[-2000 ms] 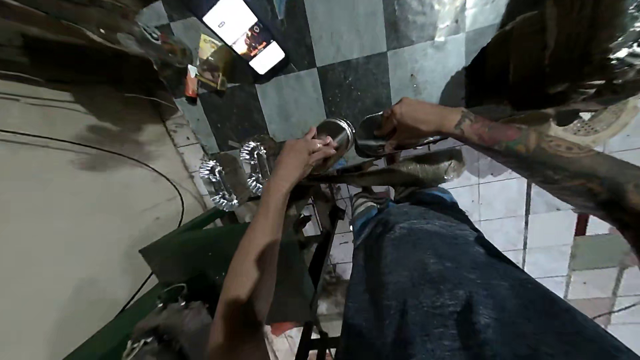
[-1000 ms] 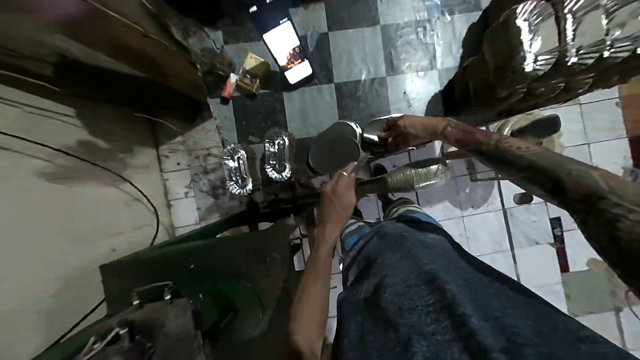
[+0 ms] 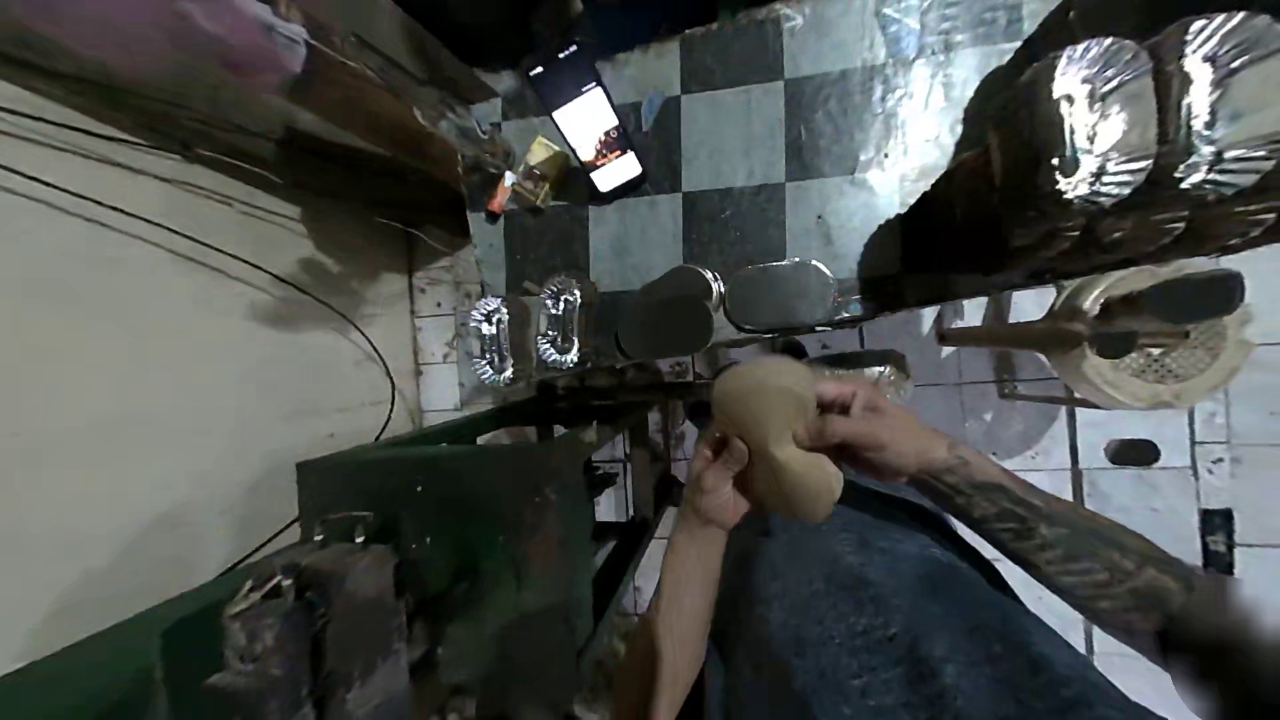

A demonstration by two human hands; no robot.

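A bent, tan piece of flat material [image 3: 775, 435], perhaps thin foam or paper, is between my hands above my lap. My left hand [image 3: 720, 478] grips its lower left side with the thumb on top. On its right side my right hand [image 3: 868, 430] pinches it with thumb and fingers. Beyond the hands, at the edge of the checkered surface, lie dark oval plates [image 3: 665, 325] over shiny metal pieces, with an oval metal-rimmed piece [image 3: 780, 296] just right of them. Two fluted metal molds [image 3: 560, 322] stand farther left.
A phone with a lit screen [image 3: 600, 135] lies at the back beside a small yellow box [image 3: 540, 165] and an orange lighter [image 3: 500, 193]. Stacked fluted metal trays [image 3: 1100, 120] stand at the upper right. A round perforated stool [image 3: 1170, 340] is below them. Green machinery [image 3: 450, 540] fills the lower left.
Both hands have come off the metal pieces and back toward my lap, and now hold the tan piece. The oval metal-rimmed piece lies on the checkered surface.
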